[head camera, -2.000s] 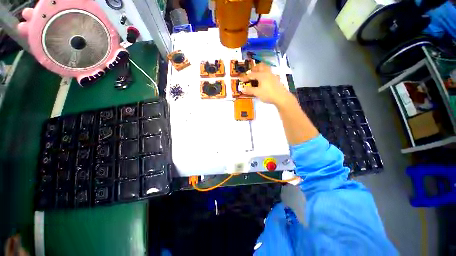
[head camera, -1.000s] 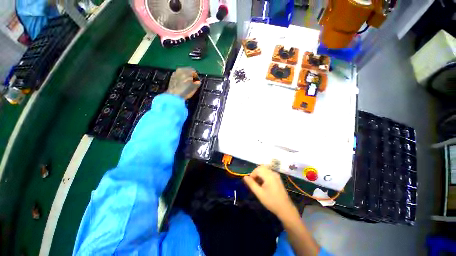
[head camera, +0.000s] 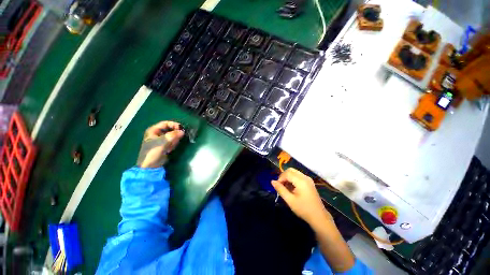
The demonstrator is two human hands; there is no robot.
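Observation:
My left hand [head camera: 157, 142], greyish over the palm, is over the green bench and pinches a small dark part [head camera: 188, 132] at its fingertips. My right hand [head camera: 298, 192] is in front of the machine's front edge, fingers curled together; whether it holds anything small cannot be told. The black blister tray [head camera: 236, 80] lies on the bench, with dark round-centred modules in its left pockets and glossy, empty-looking pockets at right. Orange fixtures [head camera: 411, 60] stand on the white machine plate [head camera: 370, 129]. A small dark piece with a bright face [head camera: 445, 100] lies at the near orange block [head camera: 428, 114].
A red emergency stop [head camera: 388, 216] and an orange cable [head camera: 362, 223] are at the machine's front edge. Small dark parts [head camera: 341, 52] lie loose on the plate. A second black tray [head camera: 456, 220] is at lower right. Small parts [head camera: 92, 118] and a red tray [head camera: 16, 172] are at left.
The view has swung left. My left hand has left the blister tray and come nearer, with a small dark part at its fingertips. My right hand remains by the machine's front edge.

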